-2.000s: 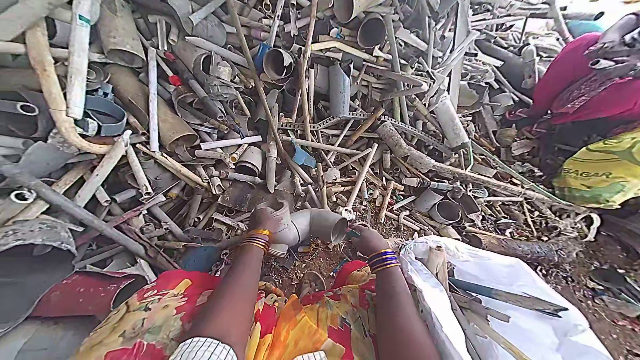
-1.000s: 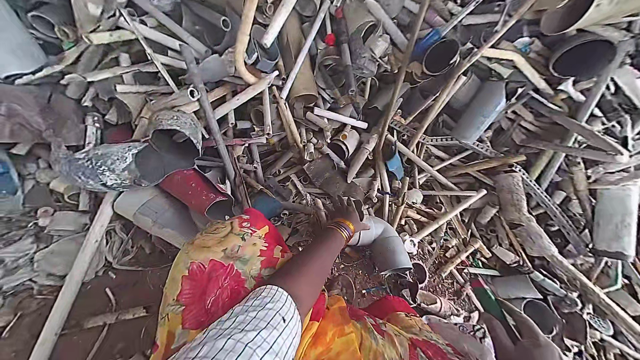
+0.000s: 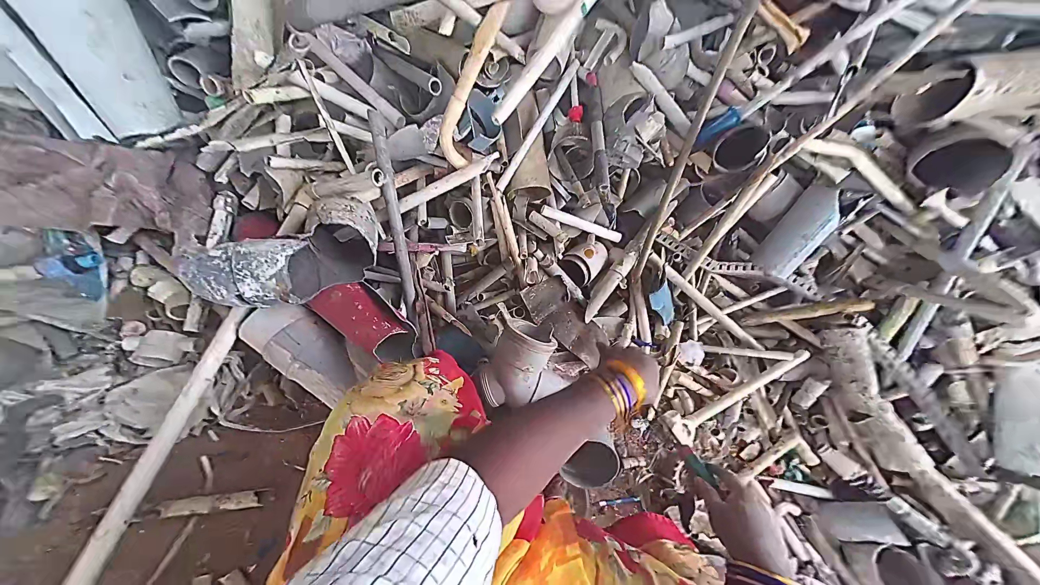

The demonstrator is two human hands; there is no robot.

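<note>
My left hand point(image 3: 632, 367), with yellow and blue bangles at the wrist, reaches down into the scrap beside a grey plastic pipe elbow point(image 3: 593, 465). My forearm covers part of that elbow, and the fingers are blurred, so their grip is not clear. A grey branched pipe fitting point(image 3: 520, 361) stands left of this hand, its socket facing up. Lower right, my right hand point(image 3: 741, 505) is closed around a dark green object point(image 3: 700, 470), which seems to be a handle; its far end cannot be made out.
Broken pipes and fittings are heaped all around. A red pipe piece point(image 3: 361, 318) and a whitish-stained pipe point(image 3: 244, 272) lie left of my knee. A long pale pole point(image 3: 154, 455) slants across bare soil at lower left. Thin sticks point(image 3: 691, 154) cross the heap at upper right.
My left hand has moved right, past the grey elbow it was at before. The right hand, near the elbow's mouth two seconds ago, is now farther from it. The view has swung left.
</note>
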